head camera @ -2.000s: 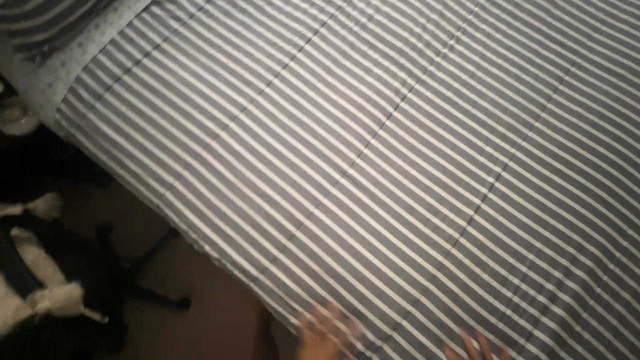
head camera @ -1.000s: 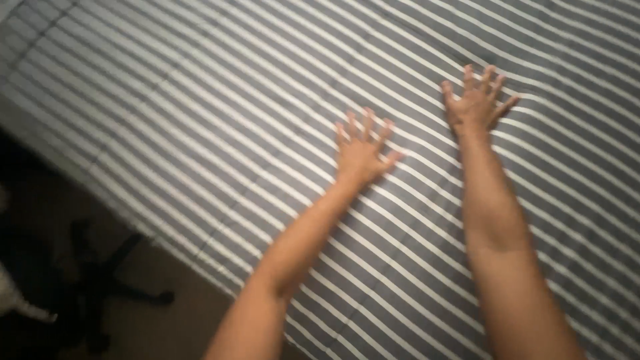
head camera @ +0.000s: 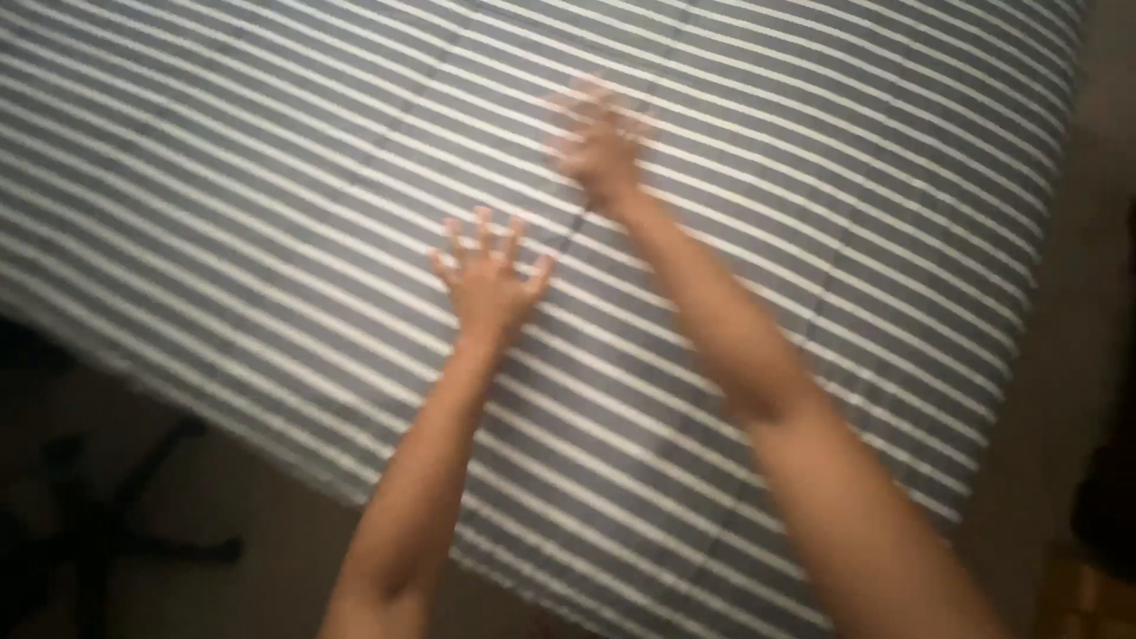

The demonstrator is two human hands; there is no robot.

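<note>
A grey and white striped bed cover lies over a bed and fills most of the head view, with fold lines running across it. My left hand rests palm down near the middle, fingers spread, holding nothing. Further up and to the right, my right hand is over the same cover, blurred by motion. Its fingers look apart and nothing shows in it, though whether it touches the cloth is unclear.
The dark star-shaped base of a swivel chair stands on the floor at the lower left, beside the bed's edge. Dark items, too dim to name, are at the right edge, above a yellowish-brown object.
Both hands, at the bottom edge two seconds ago, have reached out over the cover. Since one second ago the right has come nearer the left one's side. The view has shifted toward the bed's right end.
</note>
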